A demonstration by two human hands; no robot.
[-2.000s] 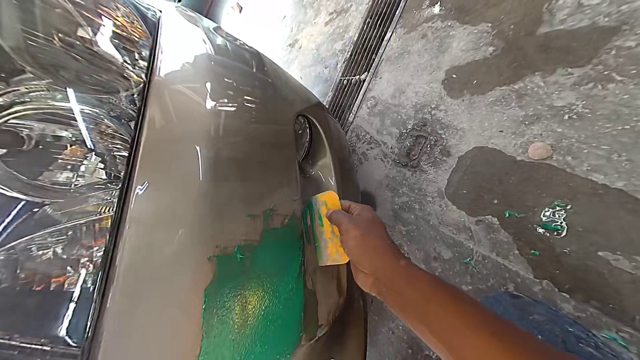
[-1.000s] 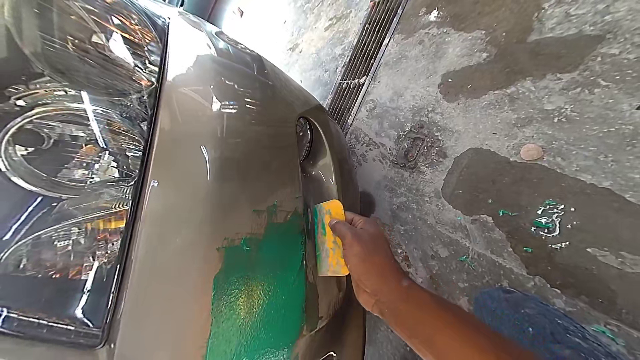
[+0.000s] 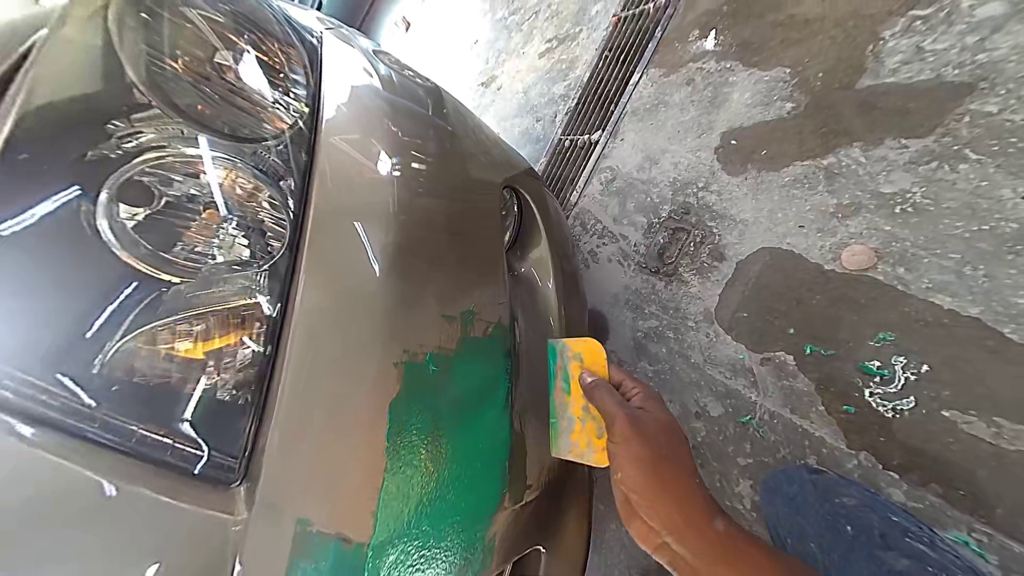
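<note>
My right hand (image 3: 648,456) pinches a yellow plastic body-filler spreader (image 3: 582,404), thumb on its near face. Green and grey filler smears its left part. The spreader stands over the outer edge of a car's brown-grey bumper (image 3: 344,320), to the right of a patch of green filler (image 3: 452,448) that looks wet and glossy; whether it touches the bumper I cannot tell. A smaller green patch (image 3: 324,552) lies at the bottom. Above the spreader, a round lamp (image 3: 511,218) sits in a recess. My left hand is out of the picture.
The car's headlight (image 3: 196,216) fills the left side. On the stained concrete floor (image 3: 768,200) are a metal drain grate (image 3: 612,96), a round pinkish object (image 3: 858,257) and green and white scraps (image 3: 892,388). Blue cloth, apparently over a knee (image 3: 848,520), shows at the lower right.
The view has shifted so that more of the headlight and lower bumper shows. The spreader stays in my right hand and now sits a little further right of the green patch.
</note>
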